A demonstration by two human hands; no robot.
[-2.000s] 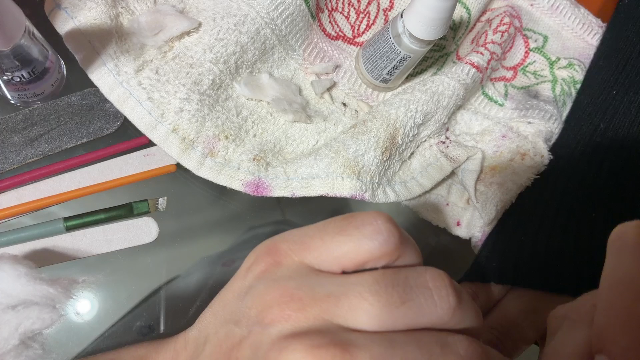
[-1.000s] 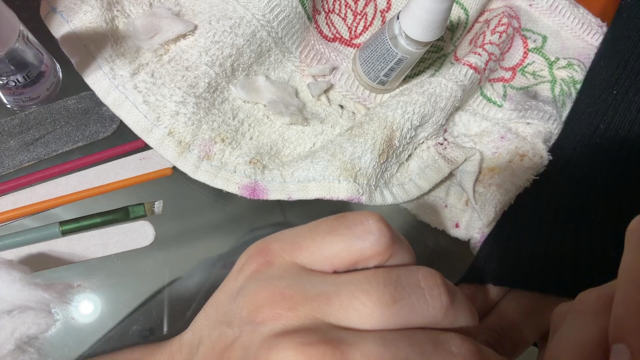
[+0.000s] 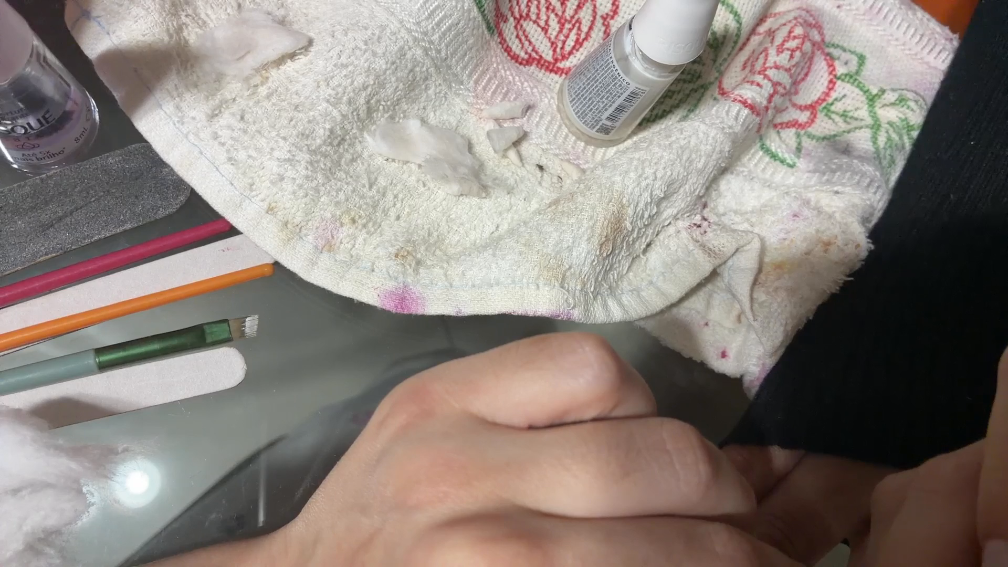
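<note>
My left hand (image 3: 535, 465) reaches in from the bottom left with its back up and its fingers curled; anything it holds is hidden. Shadowed fingers (image 3: 819, 492) lie just beyond its fingertips, and I cannot tell whose they are. My right hand (image 3: 925, 504) is cut off at the lower right edge, close to those fingers, its grip out of sight. Above the left hand lies a stained white terry towel (image 3: 331, 228) with embroidered flowers. On it stand a small white-capped glass bottle (image 3: 618, 94) and tufts of cotton wool (image 3: 429, 153).
At the left are a clear nail polish bottle (image 3: 47, 118), a dark nail file (image 3: 94, 206), a pink stick (image 3: 118, 261), an orange stick (image 3: 142, 305), a flat green brush (image 3: 157, 346), a pale file (image 3: 181, 382) and cotton wool (image 3: 39, 488). Black fabric (image 3: 906, 331) is at the right.
My right hand has shifted slightly towards the right edge of the view. My left hand stays in nearly the same place, and the towel and bottles have not moved.
</note>
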